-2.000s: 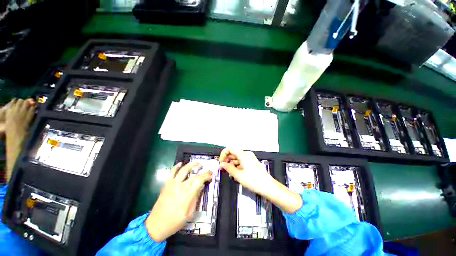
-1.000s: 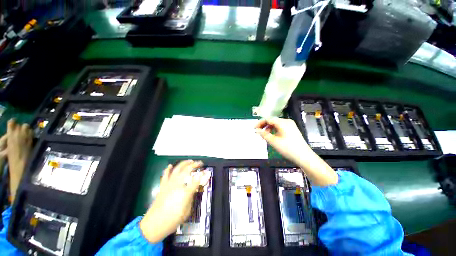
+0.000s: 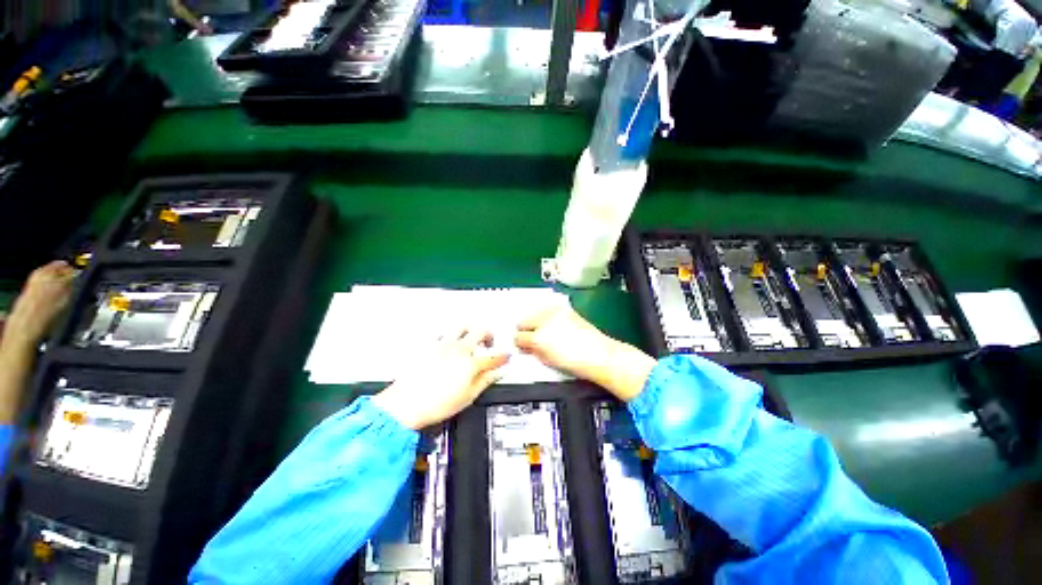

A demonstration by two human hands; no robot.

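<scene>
White sheets (image 3: 389,331) lie fanned on the green mat behind the working tray. My left hand (image 3: 448,371) and my right hand (image 3: 568,346) are close together over the front right part of the sheets, fingertips bent and nearly meeting. A tiny adhesive piece may be at the fingertips, but it is too small to tell. The black working tray (image 3: 466,503) is nearest me. Phone units with orange ribbon ends sit in its pockets, one silver unit (image 3: 529,491) in the middle. My left forearm partly covers the left unit (image 3: 409,526).
A tall stack of loaded trays (image 3: 229,377) stands left, a lower loaded tray (image 3: 800,351) right. A wrapped post (image 3: 600,223) rises behind the sheets. A black strap device (image 3: 1000,406) lies at the right edge. Another person's hand (image 3: 43,299) is at far left.
My left hand has left the tray's left unit and moved up onto the sheets. My right hand has moved from the tray to the sheets' right end, then toward my left hand. The view has shifted.
</scene>
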